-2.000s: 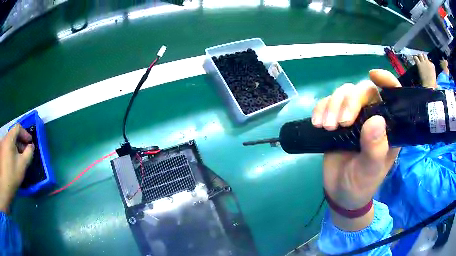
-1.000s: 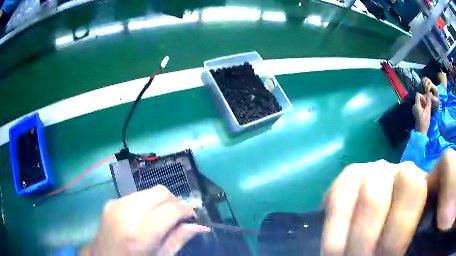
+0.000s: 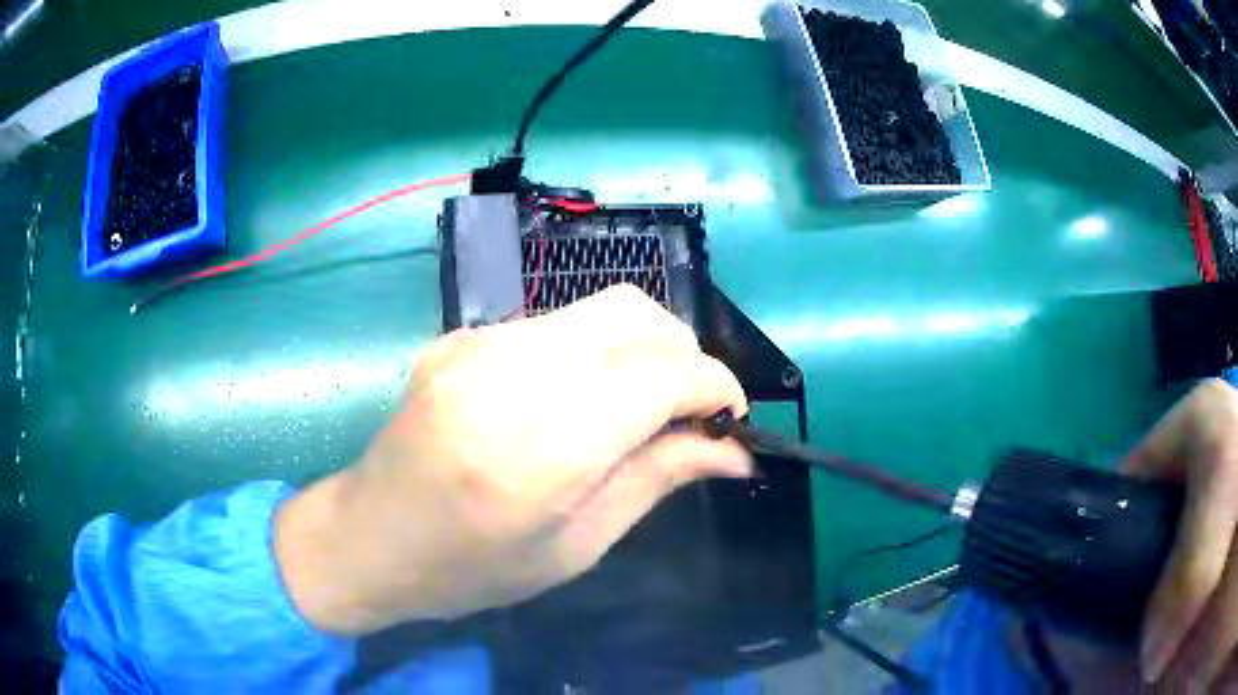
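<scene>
The black plastic housing (image 3: 679, 570) lies in front of me, its slotted grille and grey module (image 3: 482, 258) at the far end. A red lead wire (image 3: 340, 221) trails left from it. My left hand (image 3: 530, 441) is over the housing, thumb and fingers pinched around a tiny dark piece, perhaps a screw (image 3: 720, 424), at the tip of the screwdriver bit. My right hand (image 3: 1202, 523), cut off by the right edge, holds the black electric screwdriver (image 3: 1073, 536), its bit pointing left. The fingertips partly hide the small piece.
The blue parts bin (image 3: 211, 149) with small dark pieces stands at the upper left. A clear bin (image 3: 971, 163) of black rubber parts stands at the upper right. A black cable (image 3: 577, 64) runs up from the housing. A black object (image 3: 1195, 333) lies at the right edge.
My left hand has moved from the blue bin to over the housing, fingers now at the bit tip. The screwdriver has come down beside it. The view has shifted, with the housing now more central.
</scene>
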